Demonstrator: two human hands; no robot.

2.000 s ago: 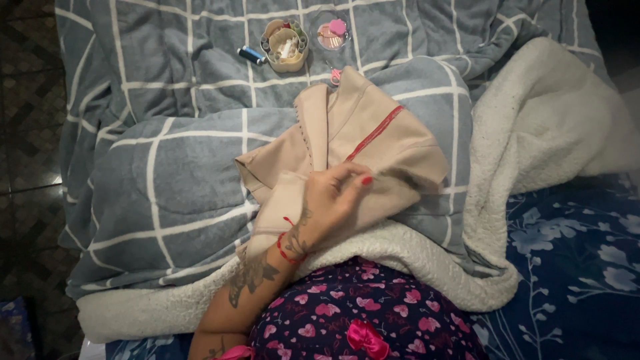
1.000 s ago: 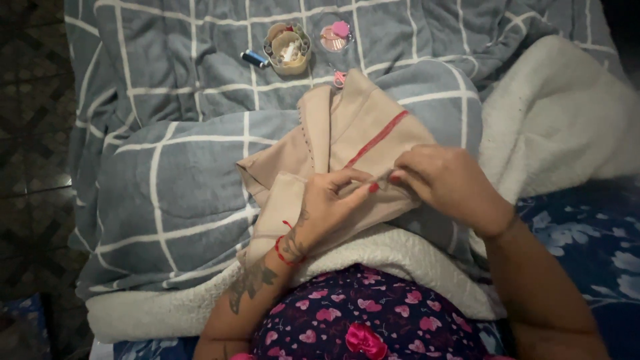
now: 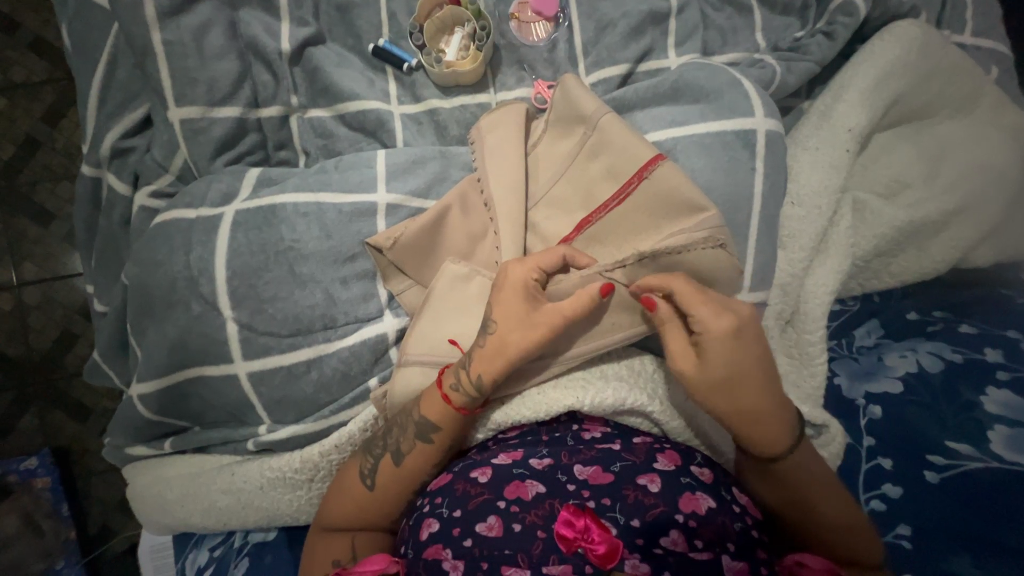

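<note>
A beige fabric garment piece (image 3: 608,176) with a red stripe lies over the grey checked blanket in my lap. Dark stitches run along its folded edge and along a seam on its right part. My left hand (image 3: 532,308) pinches that seam between thumb and forefinger. Just to the right, my right hand (image 3: 708,344) has thumb and forefinger closed on a thin sewing needle (image 3: 618,280), whose tip is at the seam. The thread is too fine to make out clearly.
Beyond the fabric lie pink-handled scissors (image 3: 543,93), a flower-shaped container (image 3: 462,74) with spools and small items, two thread spools (image 3: 393,55) and a round clear case (image 3: 538,20) of pins. A white fleece blanket edge (image 3: 824,184) runs along the right.
My right hand, out of view two seconds ago, came in from the right to the seam beside my left hand. My left hand has stayed on the fabric.
</note>
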